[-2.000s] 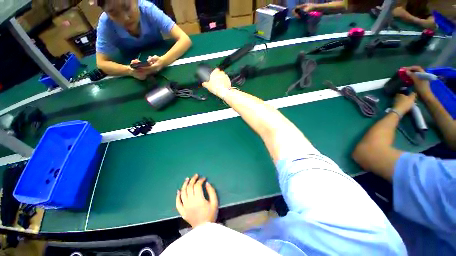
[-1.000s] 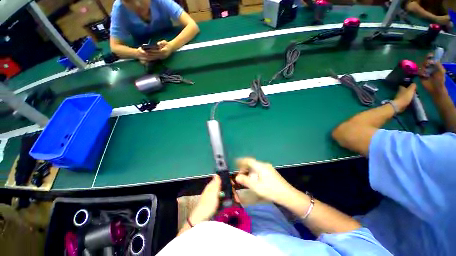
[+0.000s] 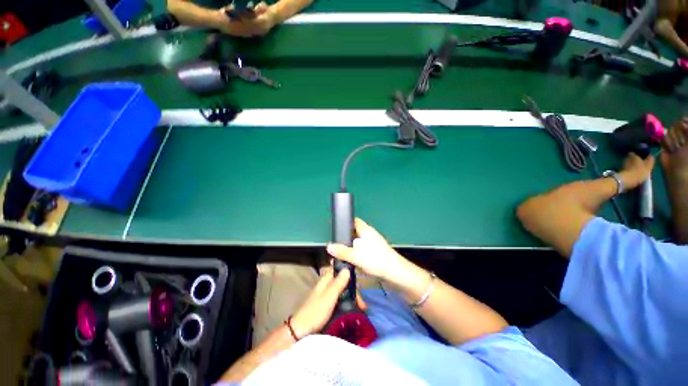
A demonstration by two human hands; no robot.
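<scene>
A hair dryer lies upright in view at the bench's near edge, its magenta rear ring (image 3: 351, 329) toward me. The silver-grey handle sleeve (image 3: 342, 216) points away over the bench, with the black inner handle partly showing below it. My right hand (image 3: 367, 252) grips the sleeve's lower end. My left hand (image 3: 320, 299) holds the black inner handle near the head; its fingers are partly hidden. The power cord (image 3: 360, 150) curves from the sleeve's far end to a cord bundle (image 3: 411, 124) at the white strip.
A blue parts bin (image 3: 94, 143) stands on the bench at left. A black dryer tray (image 3: 219, 265) with several dryers is below left. Small black parts (image 3: 219, 113) lie on the white strip. Another dryer (image 3: 202, 76) lies beyond. A worker's arm (image 3: 569, 205) is at right.
The dryer was brought from the conveyor to the bench edge. My right hand has moved onto the sleeve, which now stands more upright in view. My left hand has closed around the inner handle.
</scene>
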